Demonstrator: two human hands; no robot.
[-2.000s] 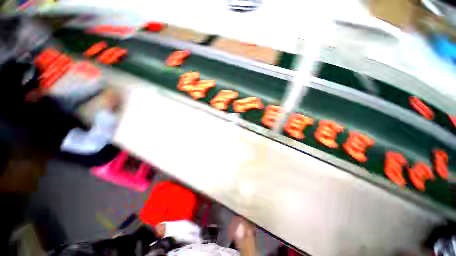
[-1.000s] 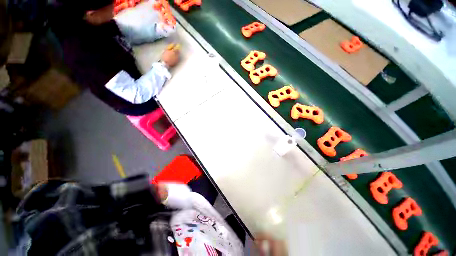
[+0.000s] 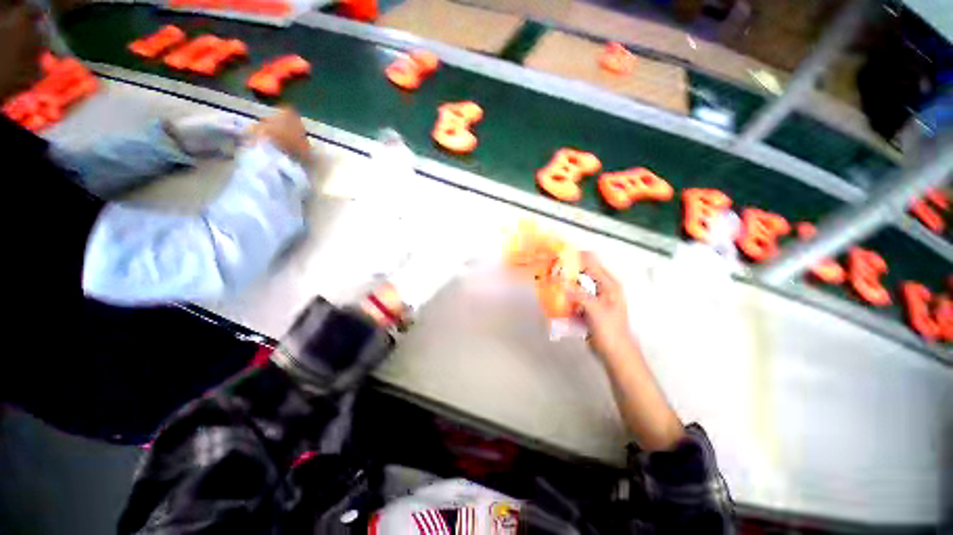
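Observation:
An orange controller grip shell (image 3: pixel 554 280) is held over the bench in front of me, its left end yellowish and blurred. My right hand (image 3: pixel 603 299), bare, grips its right side. A small white piece, perhaps a cloth, shows below the shell (image 3: pixel 567 329). My left hand (image 3: pixel 431 274), in a white glove above a red wrist band, is left of the shell. The glove is washed out against the pale bench (image 3: pixel 481 361), so its fingers and any contact with the shell cannot be made out.
A green conveyor belt (image 3: pixel 502 143) carries spaced orange shells beyond the bench. A whitish bottle (image 3: pixel 702 258) stands by the slanted metal post (image 3: pixel 799 261); another whitish object (image 3: pixel 391 159) is at the left. A neighbour's sleeved arm (image 3: pixel 225 225) reaches over the bench, near stacked orange shells (image 3: pixel 50 94).
The view has swung. Both my forearms are now over the bench, and my right hand has hold of a shell. The neighbour now appears closer at the left.

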